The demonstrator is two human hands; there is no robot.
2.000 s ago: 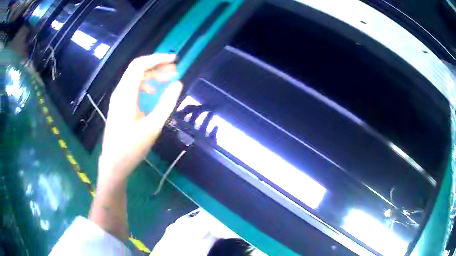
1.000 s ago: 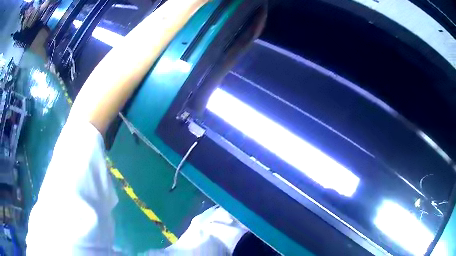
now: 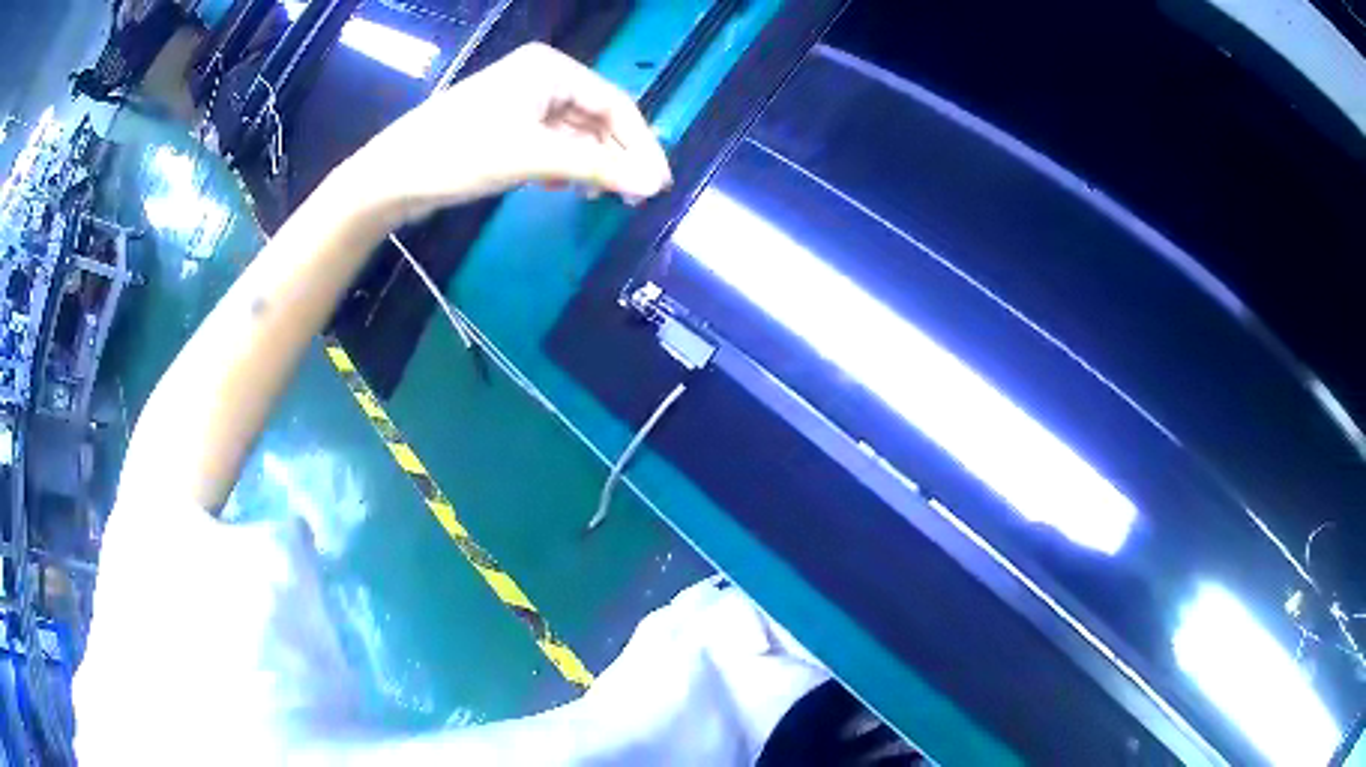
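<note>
A large glossy black display panel (image 3: 1019,270) fills the right side and reflects ceiling lights. My bare left hand (image 3: 607,143) is over the panel's upper left edge, its fingers curled together. It is overexposed, and whether a thin strip is between the fingertips cannot be told. Black strips (image 3: 697,53) lie on the green bench mat just beyond the hand. A small silver connector (image 3: 686,345) sits at the panel's near left corner, with a pale cable (image 3: 637,457) hanging from the near side. My right hand is out of the picture.
Another panel (image 3: 360,90) with loose wires lies farther left. The green bench edge (image 3: 779,637) runs diagonally along the panel's near side. Below it is green floor with yellow and black tape (image 3: 450,517). White clothing and a dark, unclear shape show at the bottom.
My left hand first reached farther along the panel's left border, out past the top, and is now back in view with its fingers curled. The view has shifted, showing more floor.
</note>
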